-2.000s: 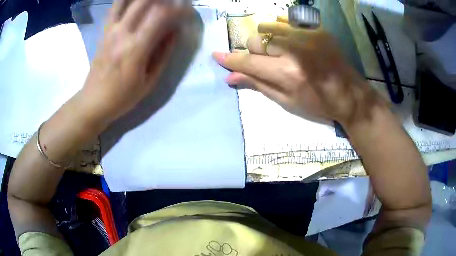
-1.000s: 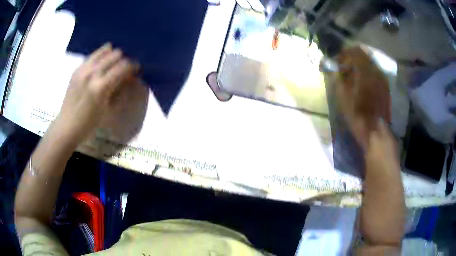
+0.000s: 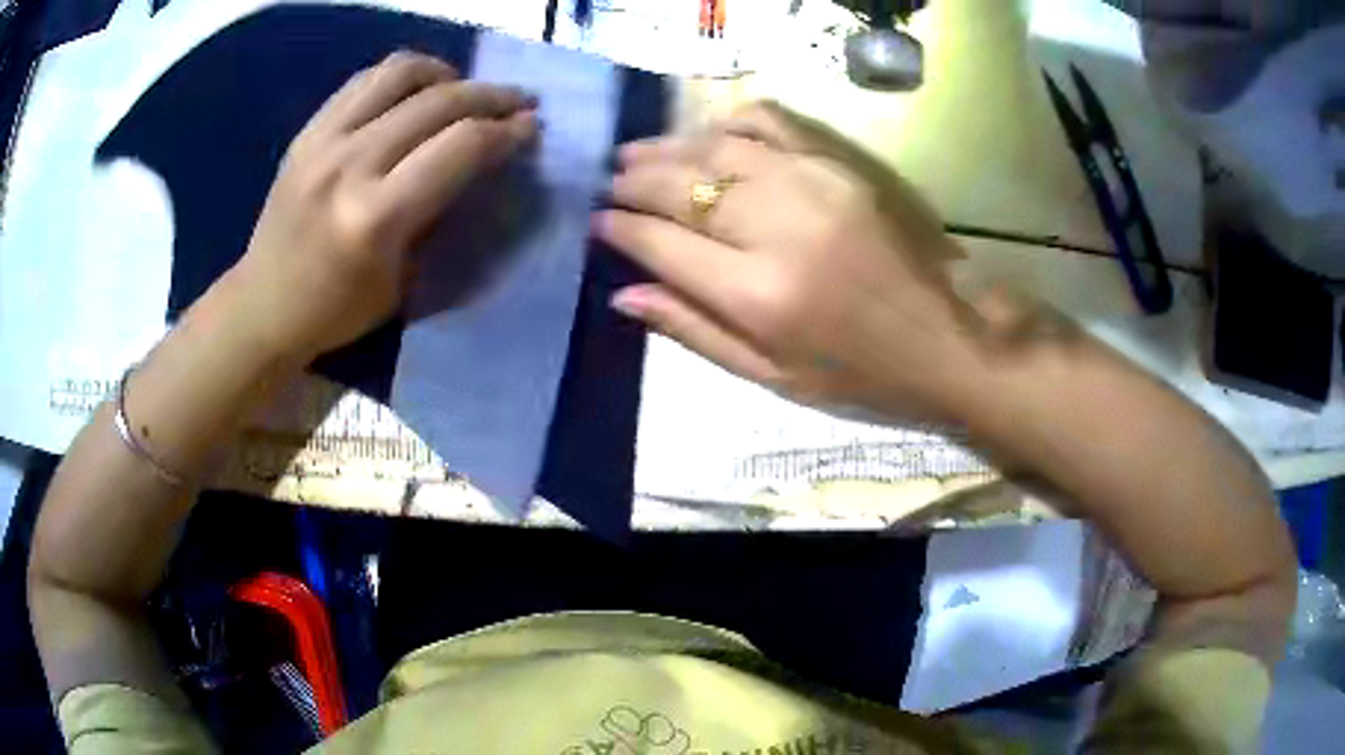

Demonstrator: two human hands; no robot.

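A dark navy cloth piece [image 3: 280,89] lies on the white table, its right part showing as a strip beside the pale piece and its lower point at the table's front edge. A narrow light blue-grey cloth piece [image 3: 494,391] lies on top of it. My left hand [image 3: 369,207] rests on the cloth with fingers bent, fingertips on the pale piece. Whether it pinches the cloth cannot be told. My right hand [image 3: 782,251] lies flat with its fingertips at the pale piece's right edge, on the navy strip, fingers slightly apart, holding nothing.
Black thread snips [image 3: 1109,192] lie at the right of the table. A flat black rectangle [image 3: 1271,317], perhaps a phone, lies farther right. A ribbed silver knob [image 3: 885,59] is above my right hand. A red basket rim [image 3: 303,627] is at the lower left.
The wide pale panel seen first is gone from the table. The navy piece now has a narrow pale piece on it. My right hand has come back from the machine side to the cloth.
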